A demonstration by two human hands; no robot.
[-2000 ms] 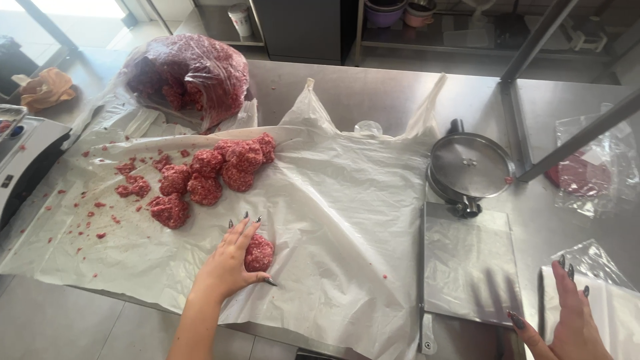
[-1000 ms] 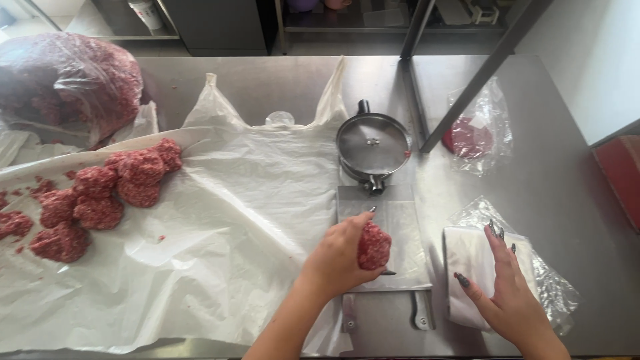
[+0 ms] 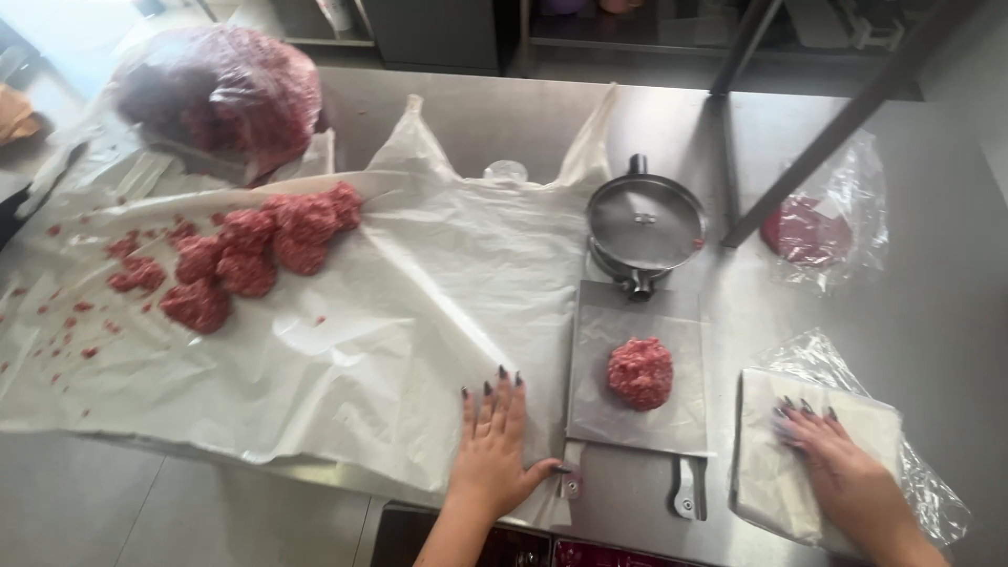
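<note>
A ball of ground meat [image 3: 640, 374] lies on a clear plastic sheet over the square metal plate [image 3: 583, 402] of a hand patty press. Behind it is the press's round metal mould [image 3: 646, 220]. My left hand [image 3: 492, 457], fingers spread and holding nothing, is over the white plastic bag [image 3: 472, 299] just left of the plate. My right hand [image 3: 850, 472] rests with its fingertips on a stack of thin white sheets [image 3: 819, 394] at the right. Several more meat balls [image 3: 248, 264] lie together on the white bag at the left.
A large clear bag of ground meat [image 3: 228, 102] stands at the back left. At the back right, clear plastic wrap holds something flat and red [image 3: 807, 232]. A dark metal frame leg [image 3: 827, 134] slants down to the steel table [image 3: 661, 118]. Meat crumbs dot the bag's left side.
My left hand has carried a meat ball from the white bag to the press plate, let it go and moved back left. My right hand has come down onto the sheet stack.
</note>
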